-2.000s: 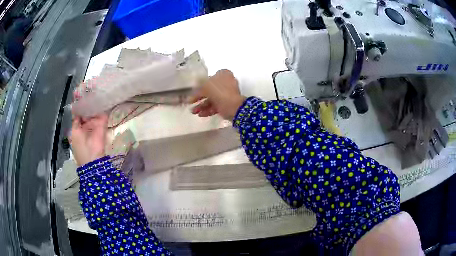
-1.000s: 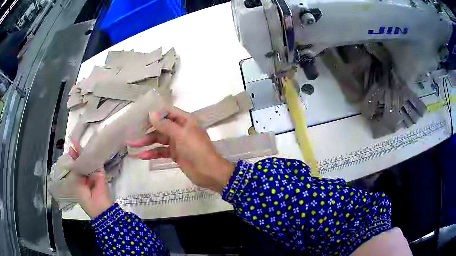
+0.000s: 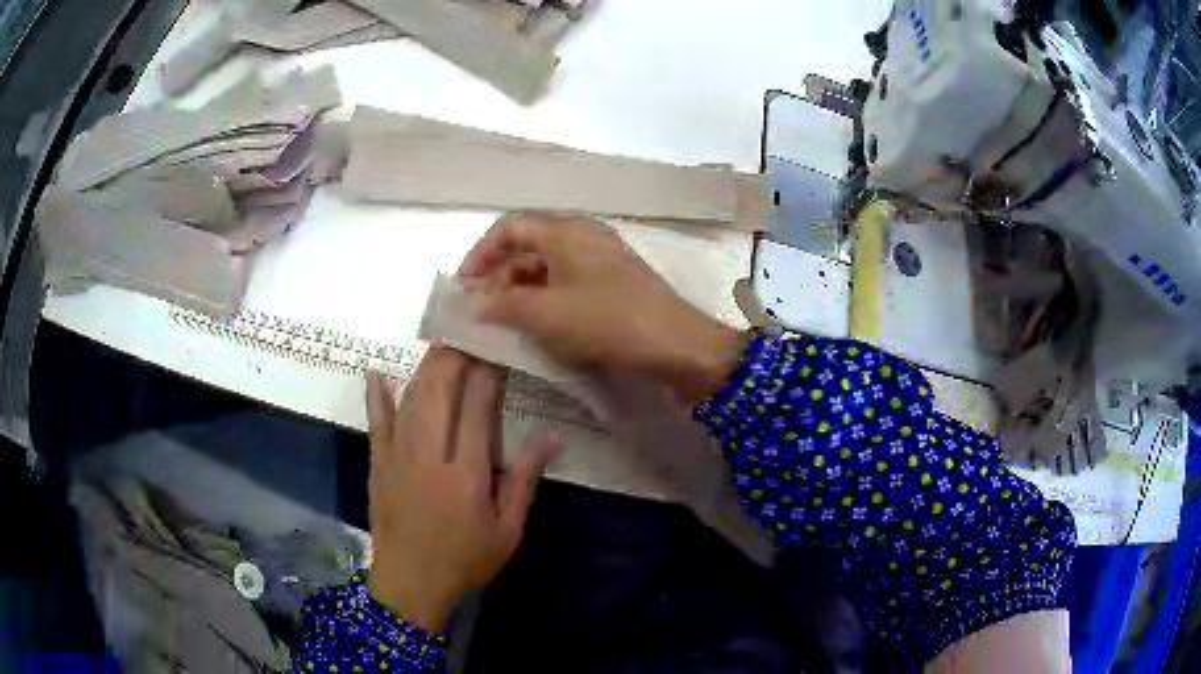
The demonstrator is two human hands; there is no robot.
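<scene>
My right hand [image 3: 580, 296] pinches a beige-grey fabric strip [image 3: 457, 316] near its left end, above the table's front edge. The strip runs right and down, passing beneath my right wrist. My left hand [image 3: 441, 481] is below it, fingertips hidden at the strip's lower edge and thumb apart; whether it grips is unclear. A long band of paired strips [image 3: 527, 171] lies flat behind my hands, its right end at the metal plate [image 3: 803, 204]. Loose strips [image 3: 158, 198] are heaped at the left.
The sewing machine [image 3: 948, 119] stands at the right, with yellow tape [image 3: 869, 270] by its needle area. Darker strips [image 3: 1047, 356] bunch under its arm. More strips [image 3: 461, 46] lie at the back. Spare strips [image 3: 171, 566] and a pale disc [image 3: 248, 578] are lower left.
The view has shifted. Both hands have moved from the heap side to the table's front edge, now at a different strip. The paired strips lie flat, reaching the metal plate.
</scene>
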